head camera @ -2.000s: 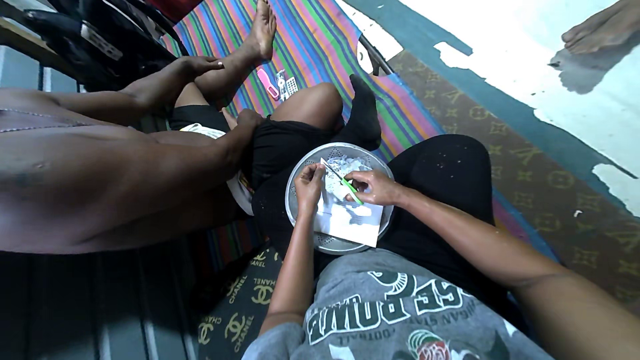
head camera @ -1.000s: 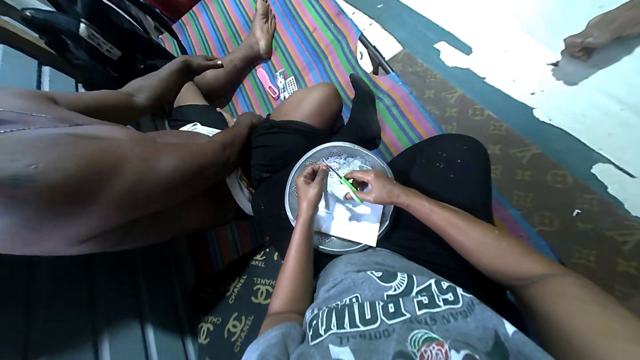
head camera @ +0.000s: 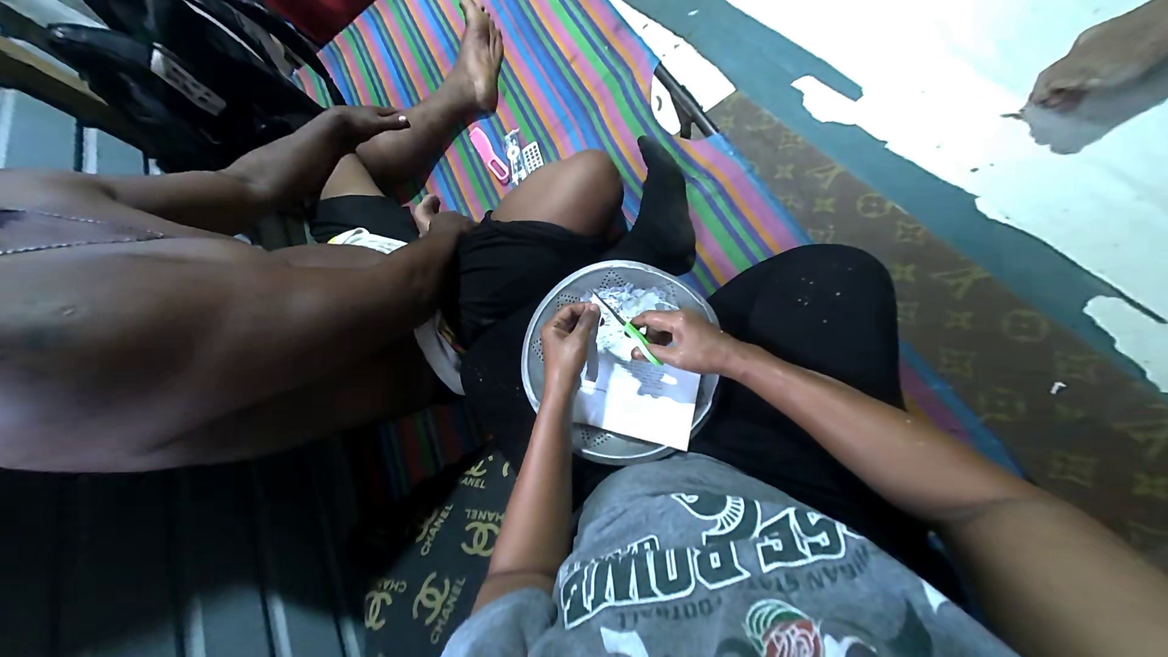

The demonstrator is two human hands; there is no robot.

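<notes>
A perforated metal colander [head camera: 538, 342] rests on my lap, with a heap of small paper scraps [head camera: 634, 297] inside. My right hand [head camera: 680, 339] is closed on green-handled scissors [head camera: 643, 342], whose blades point up and left toward the other hand. My left hand [head camera: 570, 333] pinches a small strip of paper [head camera: 593, 351] at the scissor tips. Whether the blades are apart is too small to tell. A sheet of white paper [head camera: 648, 411], partly cut and bearing some print, lies over the near part of the colander, its lower corner at the rim.
At left, close beside me, sits another person [head camera: 228, 338] with an arm across their lap. A pink object [head camera: 489, 155] and a white remote control [head camera: 532, 157] lie on the striped mat [head camera: 566, 91]. A bare foot [head camera: 1086, 68] is at upper right. A black bag [head camera: 173, 82] stands upper left.
The bare foot at upper right has shifted its position on the floor. My hands, the scissors and the colander look almost the same.
</notes>
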